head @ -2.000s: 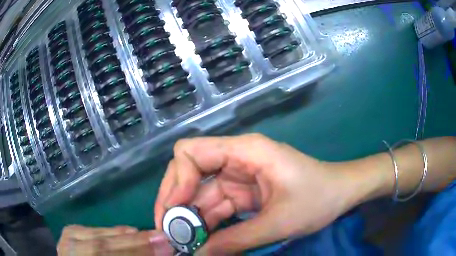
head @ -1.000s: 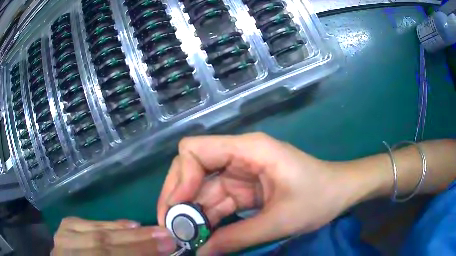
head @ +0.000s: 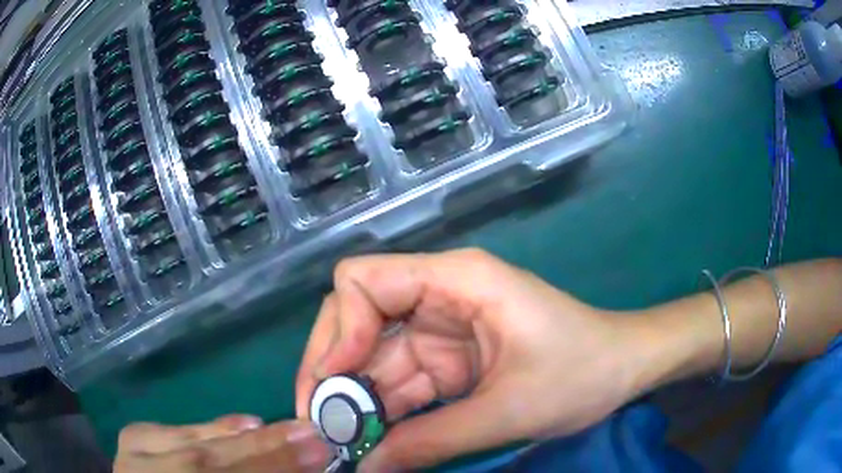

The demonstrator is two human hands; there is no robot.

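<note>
My right hand (head: 499, 346), with two thin bracelets, enters from the right. Its thumb and fingers hold a small round speaker unit (head: 341, 420) by its edge, back facing up. The unit shows a white ring, a grey centre and a green circuit board (head: 371, 430) at its lower right edge. My left hand (head: 217, 448) is at the bottom left, partly cut off, its fingertips at the unit's lower left edge. The thin silver tip of the tweezers (head: 336, 464) shows between these fingertips and the unit; the rest is hidden or out of view.
A large clear blister tray (head: 406, 214) with columns of black discs on edge fills the upper left. The green mat (head: 665, 194) lies beneath. At the right are a small white bottle (head: 801, 61) and a long thin silver tool (head: 778, 185), perhaps spare tweezers.
My right hand and the unit have shifted slightly right. My left hand has moved a little, still at the unit's edge. The tray appears slightly further right than in the earliest frame.
</note>
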